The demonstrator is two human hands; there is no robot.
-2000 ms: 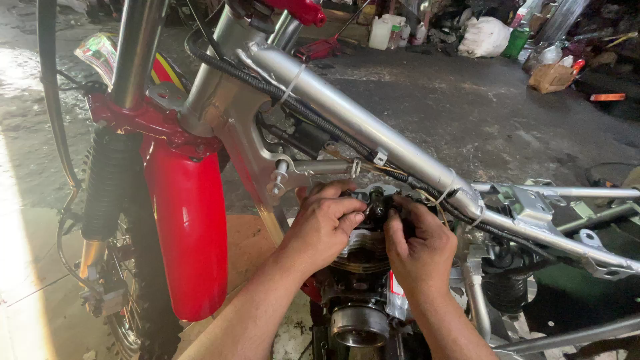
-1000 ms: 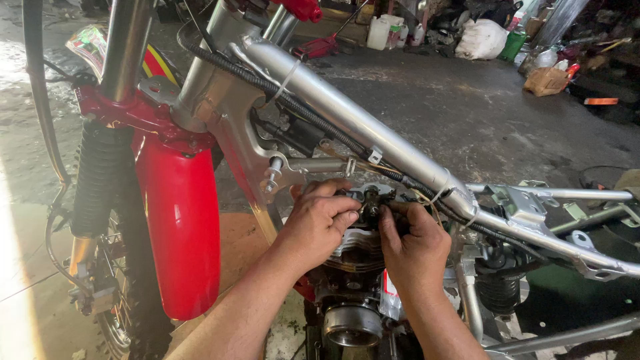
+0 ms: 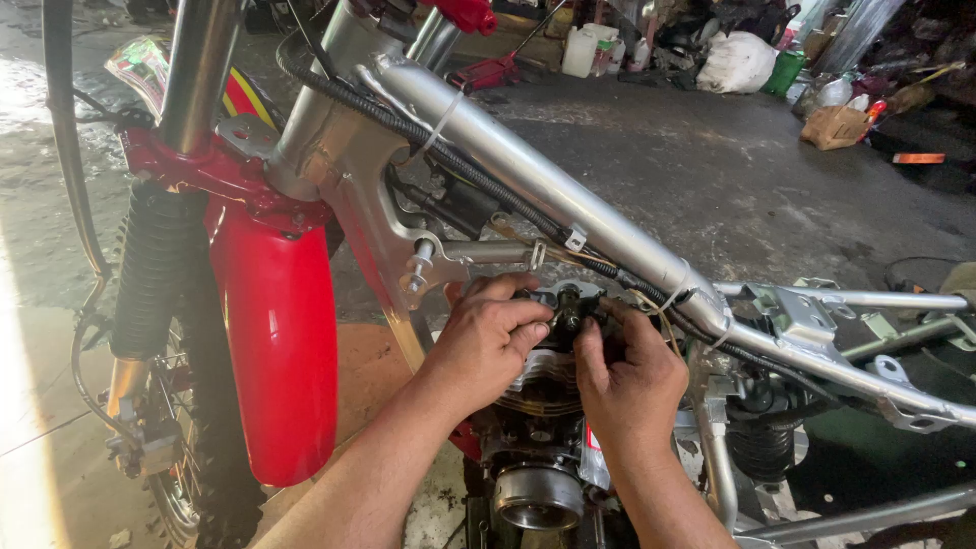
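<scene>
Both my hands are at the top of a motorcycle engine's finned cylinder head (image 3: 543, 374), below the silver frame tube (image 3: 534, 156). My left hand (image 3: 488, 335) has its thumb and forefinger close together at the left side of a small dark metal part (image 3: 567, 313); whether it grips the part cannot be told. My right hand (image 3: 633, 358) touches the right side of that part with thumb and bent fingers, the fingertips partly hidden. Lower on the engine is a round metal housing (image 3: 538, 496). A black corrugated wiring sleeve (image 3: 518, 202) runs along the frame tube.
The red front fender (image 3: 278, 351) and front tire (image 3: 210, 427) stand at left, under a red fork clamp (image 3: 198, 168). A bolt (image 3: 418, 265) sticks out of the frame bracket. Rear frame rails (image 3: 877, 374) extend right. A red floor jack (image 3: 492, 72), jugs (image 3: 581, 52) and a white sack (image 3: 737, 62) lie behind.
</scene>
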